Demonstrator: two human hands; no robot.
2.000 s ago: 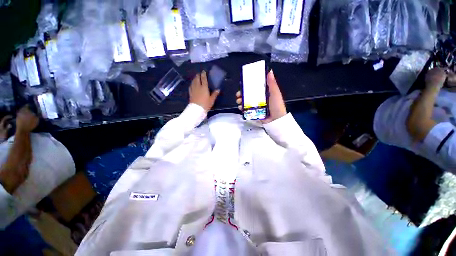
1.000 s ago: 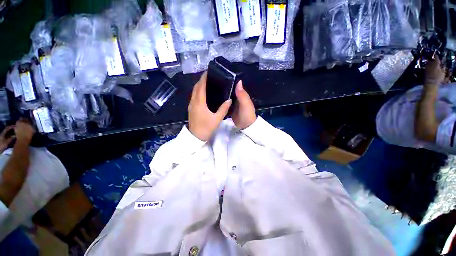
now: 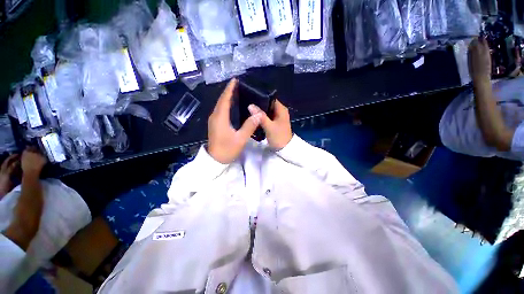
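Note:
A black phone unit [image 3: 251, 97] is held between my two hands, just in front of my body at the ledge's near edge. Its smooth black face shows; the white panel does not. My left hand [image 3: 226, 129] grips its left side, with the thumb on the black face. My right hand [image 3: 278, 126] grips its right side, with the thumb close to my left thumb. A thin dark edge stands out at the unit's upper right; I cannot tell if it is a separate cover. The unit's lower end is partly hidden by my fingers.
Bubble bags with white-panelled phone units [image 3: 309, 20] lie along the back. Crumpled clear bags [image 3: 99, 80] are heaped at left, bagged units [image 3: 396, 26] at right. A clear-and-dark flat piece [image 3: 182, 111] lies on the black ledge [image 3: 322, 92]. People work on both sides; a cardboard box [image 3: 402, 163] is below.
Two seconds ago my right hand alone held the unit, white panel up, and my left hand was on a dark piece on the ledge. Now both hands hold the unit, black face showing.

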